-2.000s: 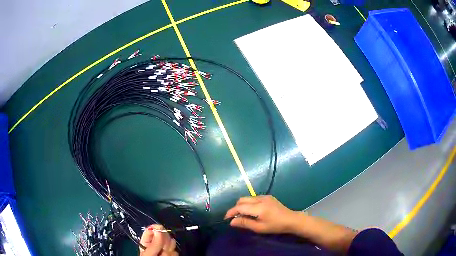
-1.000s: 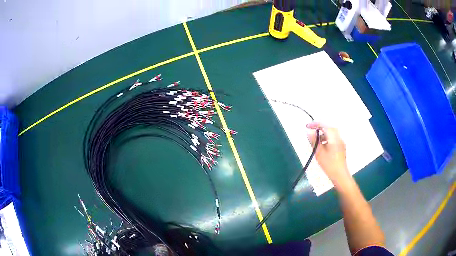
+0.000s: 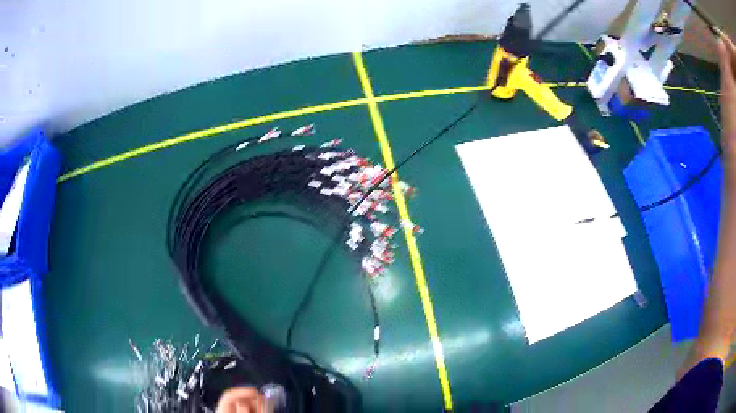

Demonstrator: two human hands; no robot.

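A thick curved bundle of black cables [image 3: 194, 234] lies on the green bench, with white bands and red and white tips fanned near the yellow line. A second cluster of cable ends [image 3: 173, 371] is at lower left. My left hand [image 3: 240, 400] is at the bottom edge against the bundle, mostly cut off; its grip is unclear. My right hand [image 3: 729, 60] is raised at the right edge, blurred and cut off, with a single black cable [image 3: 428, 143] running up out of the top and back to it. A cable end hangs over the paper.
A large white sheet [image 3: 549, 242] lies right of centre. A yellow heat gun [image 3: 529, 85] and a small brown-centred item [image 3: 597, 139] are behind it. White items [image 3: 641, 81] stand at the back right. Blue bins are at right [image 3: 674, 169] and left [image 3: 40, 210]. A pale wall is behind.
My right hand has moved from the bottom, over the paper, up to the right edge, drawing the single cable out across the bench. My left hand stays low. The view has shifted.
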